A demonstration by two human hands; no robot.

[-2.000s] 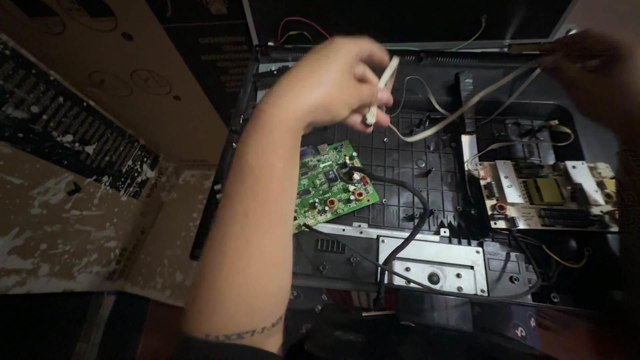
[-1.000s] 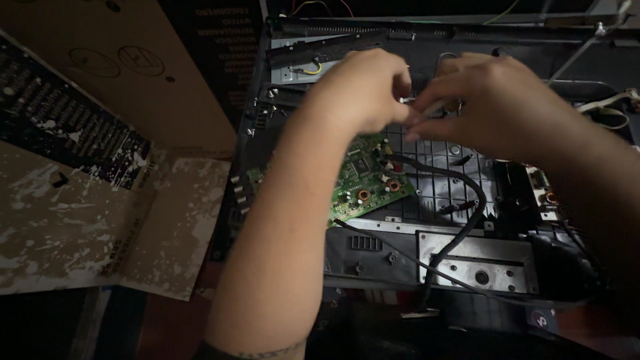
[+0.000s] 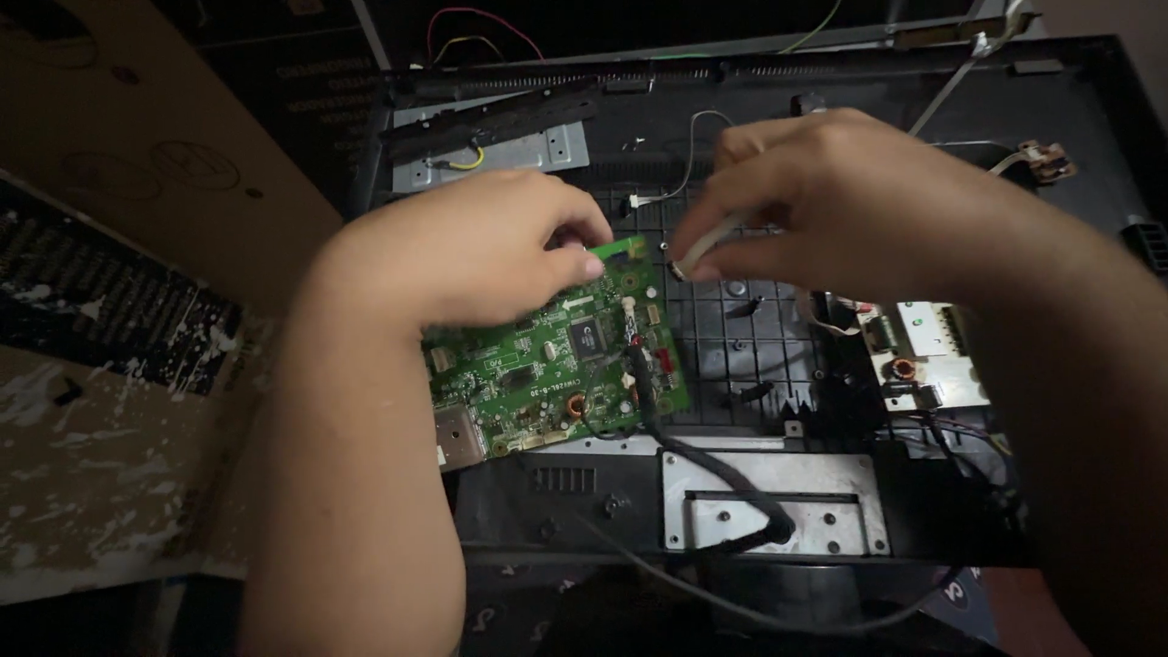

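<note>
My left hand (image 3: 511, 251) grips the upper edge of a green circuit board (image 3: 538, 365), which lies tilted in a black plastic television back cover (image 3: 757, 356). A black sleeved cable (image 3: 707, 465) is plugged into the board and runs down over a metal plate (image 3: 766, 470). To the right of the board, my right hand (image 3: 776, 210) pinches a white flat cable (image 3: 716, 239) near its end, just off the board's corner. Between the hands and a little above, a thin grey cable with a small white connector (image 3: 639, 201) lies on the cover.
A power supply board (image 3: 912, 356) sits at the right, partly behind my right forearm. A small brown board (image 3: 1048, 162) lies at the upper right. A metal bracket (image 3: 493, 146) is at the upper left. Cardboard (image 3: 119, 456) with white paint marks stands at the left.
The hands were close together above the board one second ago; they are now apart. My left hand has come down onto the board's upper edge, and more of the board shows.
</note>
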